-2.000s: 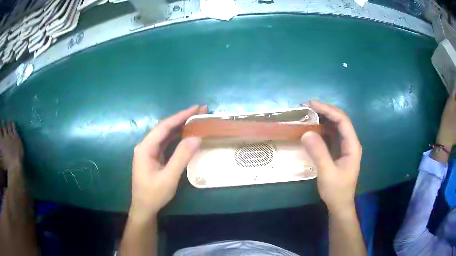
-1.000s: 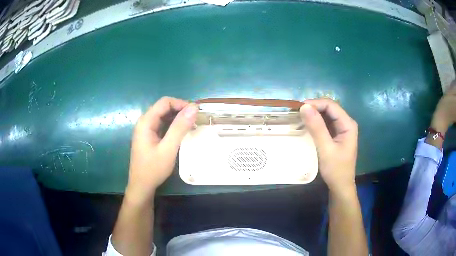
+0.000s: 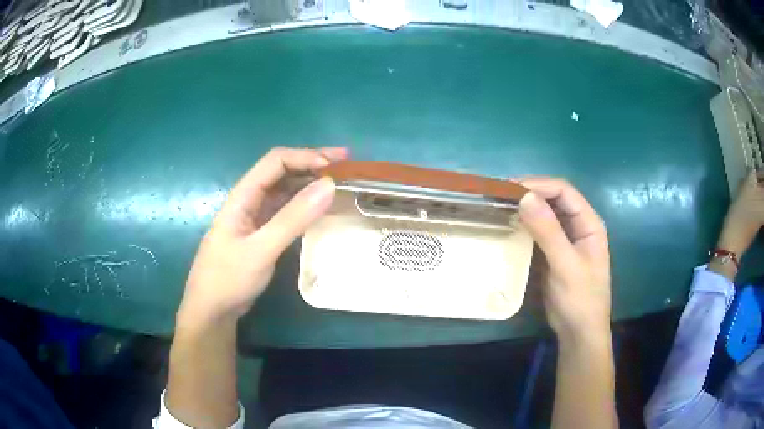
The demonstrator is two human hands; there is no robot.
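Observation:
A cream speaker housing (image 3: pixel 402 289) with an oval perforated grille is in front of me, over the near part of the green bench. A brown strap (image 3: pixel 427 176) runs along its far long side. My left hand (image 3: pixel 255 230) grips the housing's far left corner at the strap end, thumb on the near side. My right hand (image 3: pixel 565 251) grips the far right corner the same way. The fingers hide both strap ends. Small dark slots show inside the far wall, below the strap.
The dark green bench (image 3: pixel 402 109) has a pale metal rail (image 3: pixel 293 32) along its far edge. Cream frames (image 3: pixel 63 29) are stacked at the upper left. White scraps (image 3: pixel 596 8) lie on the rail. At the right, another person's hand (image 3: pixel 741 222) touches a cream housing (image 3: pixel 737 134).
The housing has tipped so the strap lies along its far edge rather than across it, and now slants slightly down to the right. The person's arm at left has gone.

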